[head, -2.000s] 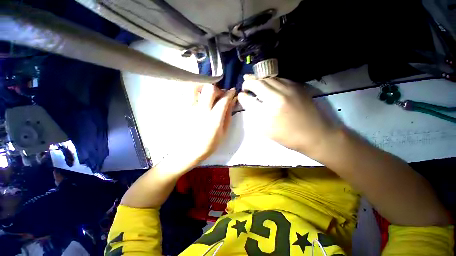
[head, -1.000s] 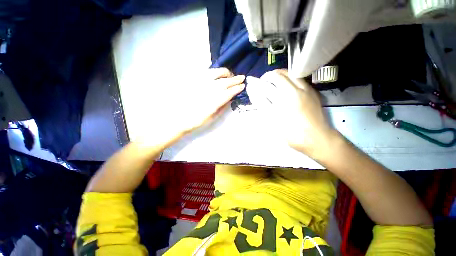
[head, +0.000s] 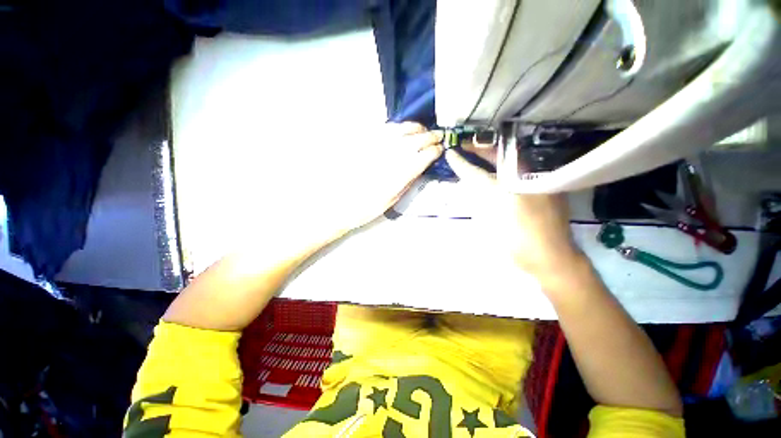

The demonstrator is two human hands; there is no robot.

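Navy cloth (head: 411, 75) runs from the back of the table to the needle area of the white sewing machine (head: 535, 68). My left hand (head: 390, 162) is bare, its fingertips closed on the cloth's near end, beside a small yellow-green mark (head: 452, 139). My right hand (head: 505, 201) reaches in under the machine head, its fingertips at the same piece of cloth. The lamp arm or head hides part of my right hand. The needle itself cannot be made out.
Red-handled snips (head: 704, 224) and a green cord loop (head: 672, 267) lie on the table right of my right hand. A dark pad (head: 638, 190) is beside them. A navy garment heap (head: 77, 111) hangs at the left. A red slotted basket (head: 295, 342) stands under the table edge.
The view has shifted, so the machine head fills more of the upper right and the snips show fully. Both hands stay at the cloth; my right hand is now partly behind the white lamp part.
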